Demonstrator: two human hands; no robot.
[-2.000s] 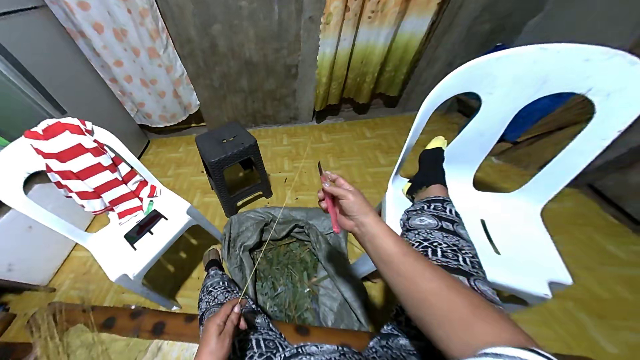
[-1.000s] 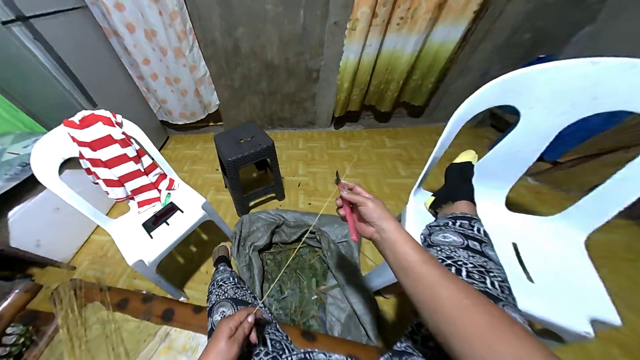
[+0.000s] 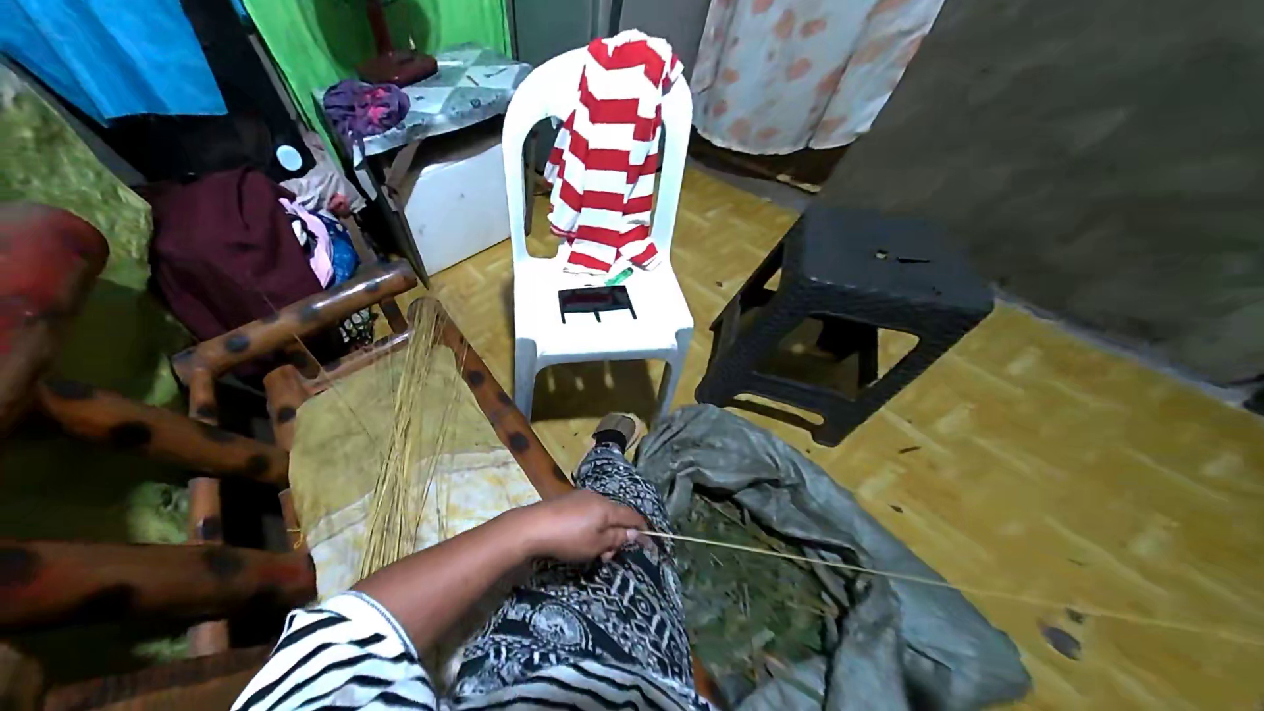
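Observation:
My left hand (image 3: pixel 590 525) is closed on one end of a long, thin straw-coloured strand (image 3: pixel 800 555), just above my patterned trouser leg. From there the strand runs off to the right, over an open grey sack (image 3: pixel 928 632) of green plant scraps (image 3: pixel 746 592). A bundle of similar dry strands (image 3: pixel 400 444) lies on a pale cloth (image 3: pixel 331 434) on the spotted wooden seat, left of my forearm. My right hand is out of the frame, so what it holds is hidden.
Ahead stands a white plastic chair (image 3: pixel 533 326) with a red-and-white striped cloth (image 3: pixel 607 148) and a dark phone-like object (image 3: pixel 597 301). A black plastic stool (image 3: pixel 879 262) is to its right. Spotted wooden furniture rails (image 3: pixel 128 583) and a maroon cloth (image 3: pixel 227 247) are at left.
The view has swung far to the left. My right hand, which held a pink-handled knife in the earlier frames, has gone out of view. My left hand still holds the strand.

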